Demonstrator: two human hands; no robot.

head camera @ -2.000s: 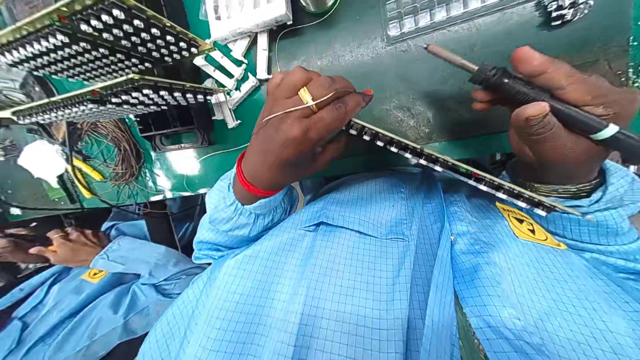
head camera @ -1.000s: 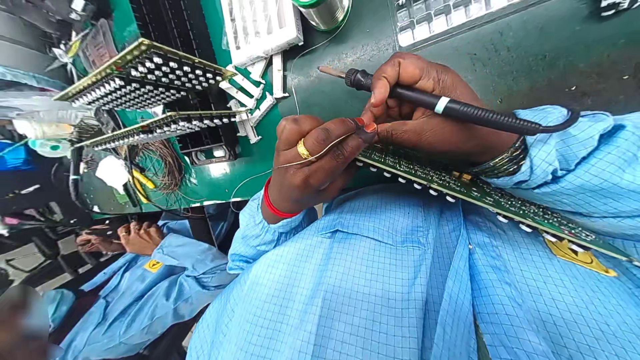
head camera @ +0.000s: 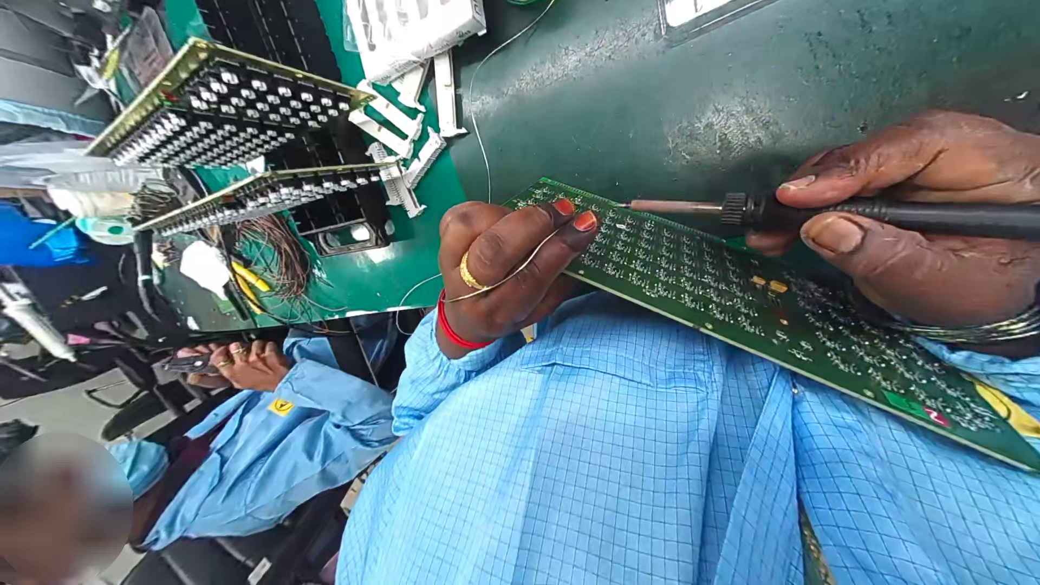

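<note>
A long green circuit board (head camera: 699, 284), its face dense with solder joints, slants from the middle toward the lower right, close against my blue checked coat. At its upper left end my left hand (head camera: 512, 272) grips the edge, with a thin solder wire (head camera: 528, 264) running across the fingers. My right hand (head camera: 926, 219) holds a soldering iron (head camera: 812, 213) by its black handle. The iron's metal tip points left and lies at the board's far edge, close to my left fingertips; whether it touches a joint cannot be told.
Two boards with rows of white parts (head camera: 268, 106) stand at the upper left. White plastic brackets (head camera: 422, 134) and a bag of white parts (head camera: 414, 32) lie beside them. Below are bundled wires (head camera: 276, 256) and yellow-handled pliers (head camera: 248, 280). A co-worker's hands (head camera: 244, 366) are at the lower left.
The board, seen nearly edge-on two seconds ago, now shows its soldered face. My right hand came to my left fingers one second ago and is now farther right, still holding the iron.
</note>
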